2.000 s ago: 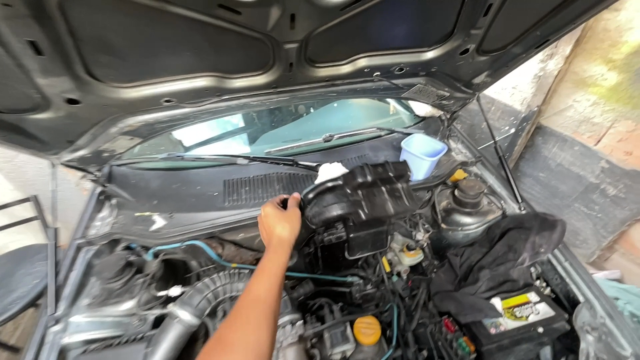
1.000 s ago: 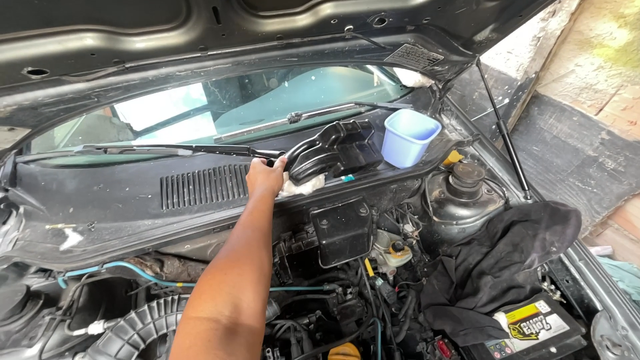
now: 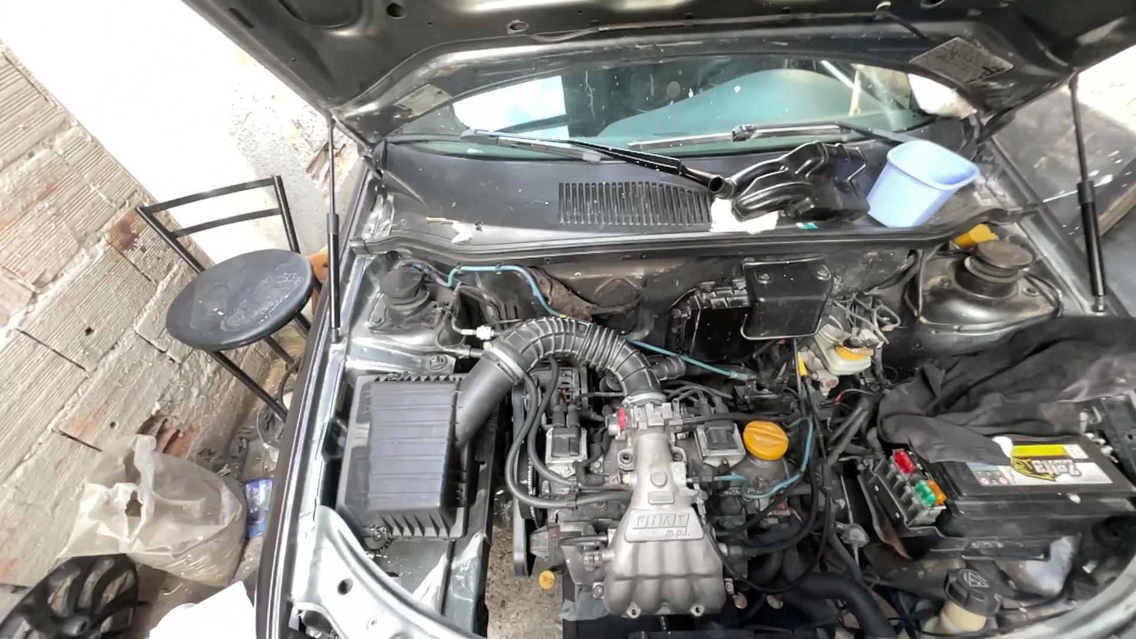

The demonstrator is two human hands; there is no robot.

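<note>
Neither of my hands shows in the head view now. A black molded plastic duct (image 3: 794,182) rests on the cowl beside a light blue plastic container (image 3: 921,184), with a white cloth (image 3: 744,216) under its left end. In the engine bay, a ribbed black intake hose (image 3: 577,344) curves from the air filter box (image 3: 404,454) to the silver Fiat intake manifold (image 3: 664,541). The orange-yellow oil filler cap (image 3: 765,439) sits right of the manifold. A dark cloth (image 3: 994,386) lies partly over the car battery (image 3: 1034,484) at the right.
The raised hood (image 3: 621,22) spans the top, with gas struts (image 3: 333,231) at both sides. Wiper arms (image 3: 639,158) cross the windshield base. Left of the car stand a black chair (image 3: 240,297), a filled plastic bag (image 3: 160,510) and a black wheel cover (image 3: 75,599).
One hand held the black duct above the engine bay, then at the cowl; the duct now lies there released. The hand has left view. The view has swung left and widened.
</note>
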